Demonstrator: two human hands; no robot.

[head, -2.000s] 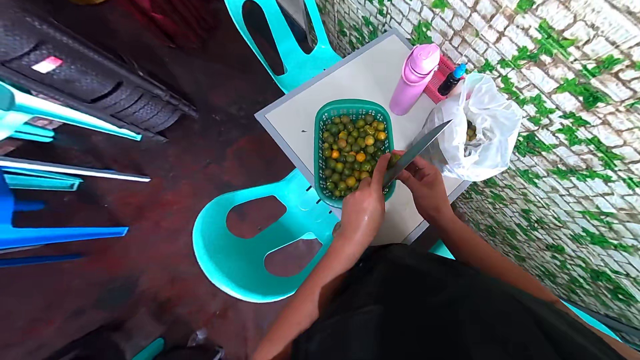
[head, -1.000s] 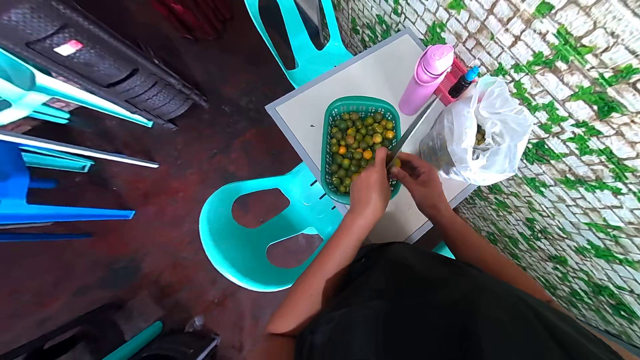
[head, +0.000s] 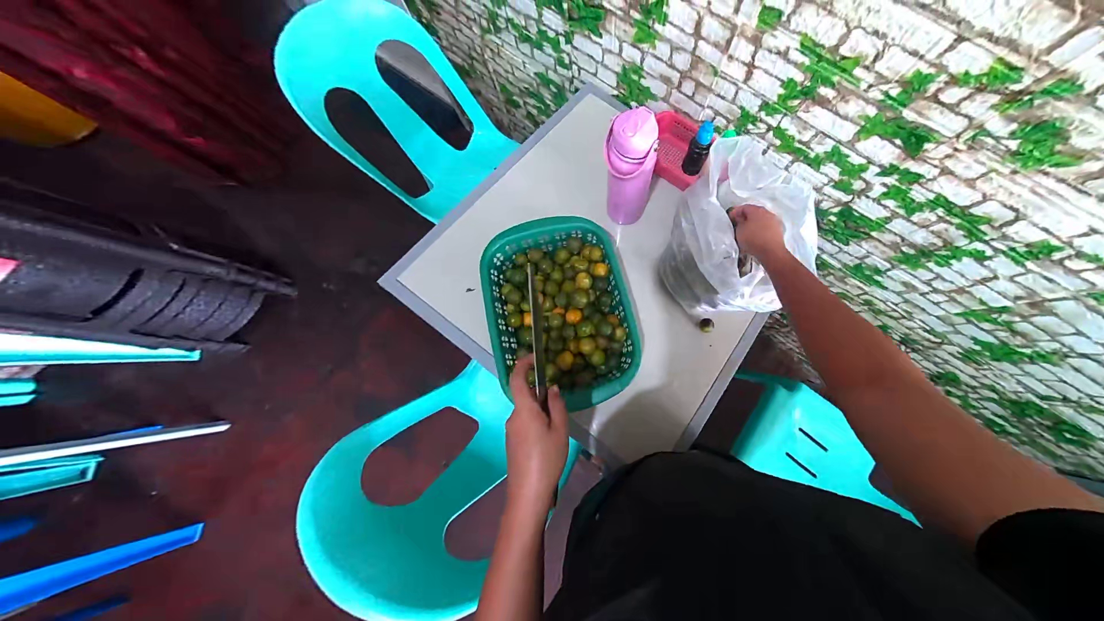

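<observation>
My left hand [head: 536, 431] grips a knife [head: 536, 323], its long blade lying over a green plastic basket [head: 627, 297] at the middle of the table. The basket holds many small green and orange citrus fruits [head: 582, 297]. My right hand [head: 755, 231] reaches into the mouth of a white plastic bag [head: 703, 259] right of the basket; its fingertips are partly hidden, and whether they hold something cannot be told. One small fruit piece [head: 706, 325] lies on the table below the bag.
On the table [head: 431, 285] a pink bottle [head: 630, 168] stands by a red plastic basket [head: 677, 142] and a small dark bottle with a blue cap [head: 698, 148]. Turquoise chairs [head: 379, 543] surround the table. A brick-patterned wall [head: 931, 164] with printed leaves rises at the right.
My hands were together at the basket's lower right with the knife. Now they are apart: my right hand has moved to the bag, and the knife in my left hand is over the fruits.
</observation>
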